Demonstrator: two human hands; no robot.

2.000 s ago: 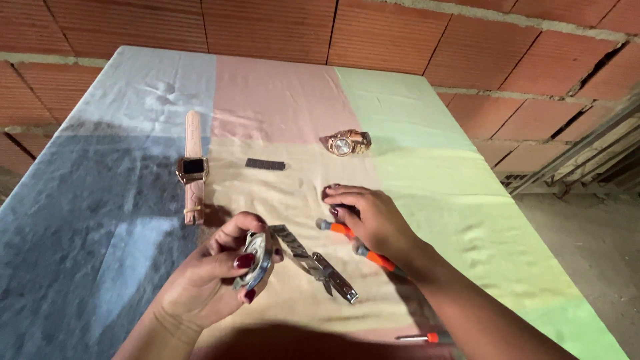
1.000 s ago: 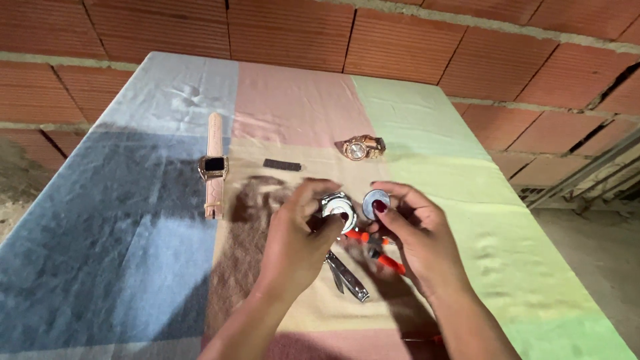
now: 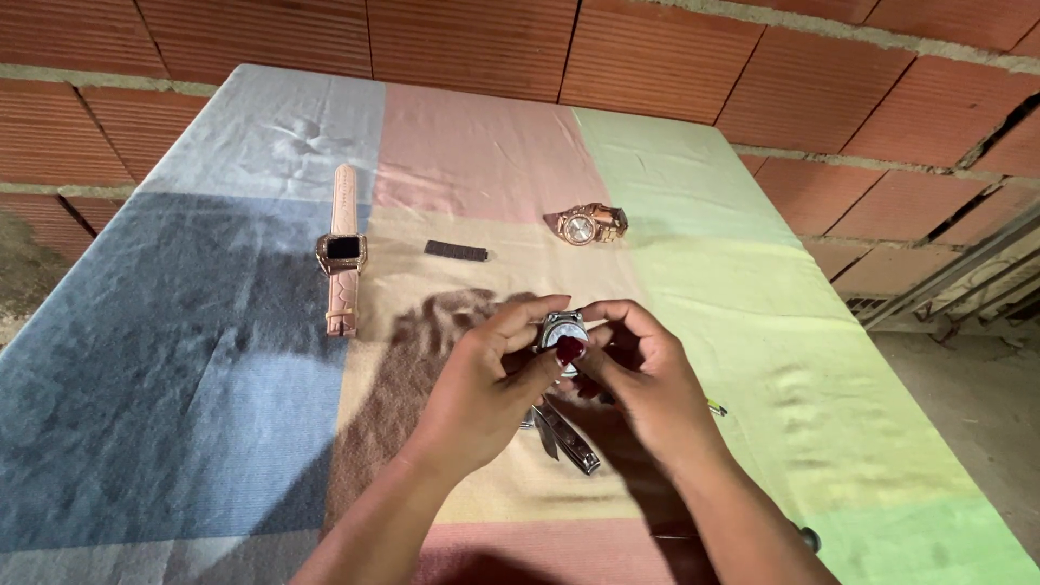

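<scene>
A silver watch case [image 3: 562, 329] is gripped between both hands near the middle of the table. My left hand [image 3: 496, 378] holds its left side, thumb across the front. From the right, my right hand [image 3: 638, 361] holds it too, its thumb meeting the left one over the case. A round pale disc lies at the case, partly covered by the thumbs. Just below the hands, a metal nail clipper [image 3: 569, 439] rests on the cloth, its upper end hidden. Part of a green-tipped tool [image 3: 716, 407] shows beside my right wrist.
A pink-strapped smartwatch [image 3: 344, 248] lies at the left. A short dark strip of links [image 3: 457, 251] lies right of it. Farther right is a rose-gold wristwatch [image 3: 587, 227]. A brick wall [image 3: 471, 49] stands behind the cloth-covered table [image 3: 487, 154].
My hands have come together at the watch case. A second ago my right hand held the round disc apart from it; now the disc is at the case.
</scene>
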